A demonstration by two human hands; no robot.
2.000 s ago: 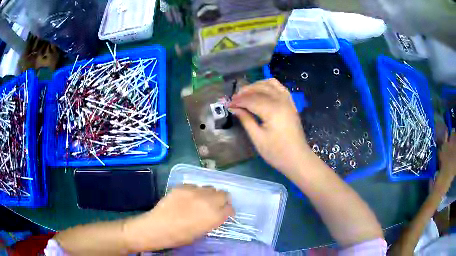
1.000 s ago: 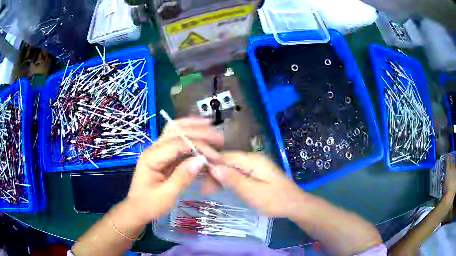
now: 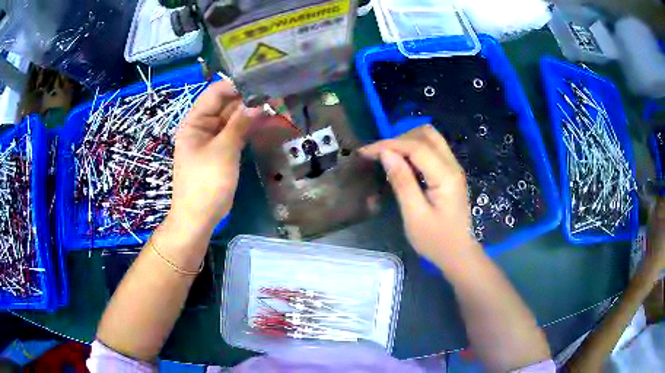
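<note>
My left hand, bare, is left of the press die and holds a sleeved lead between thumb and fingers. The lead's red end points towards the silver press die on the brown-grey base plate. My right hand is right of the die with thumb and index finger pinched together; whether a small part is between them cannot be told. The grey press head with its yellow warning label is above the die. The open clear box nearest me holds red-and-white leads in rows.
A blue tray with scattered rings is right of the press. Blue trays of leads stand left, far left and far right. Lidded clear boxes are behind. Another person's arm is at the right edge.
My hands were together over the clear box with a lead; they have parted. My left hand moved up and left with a lead; my right hand moved up and right beside the die.
</note>
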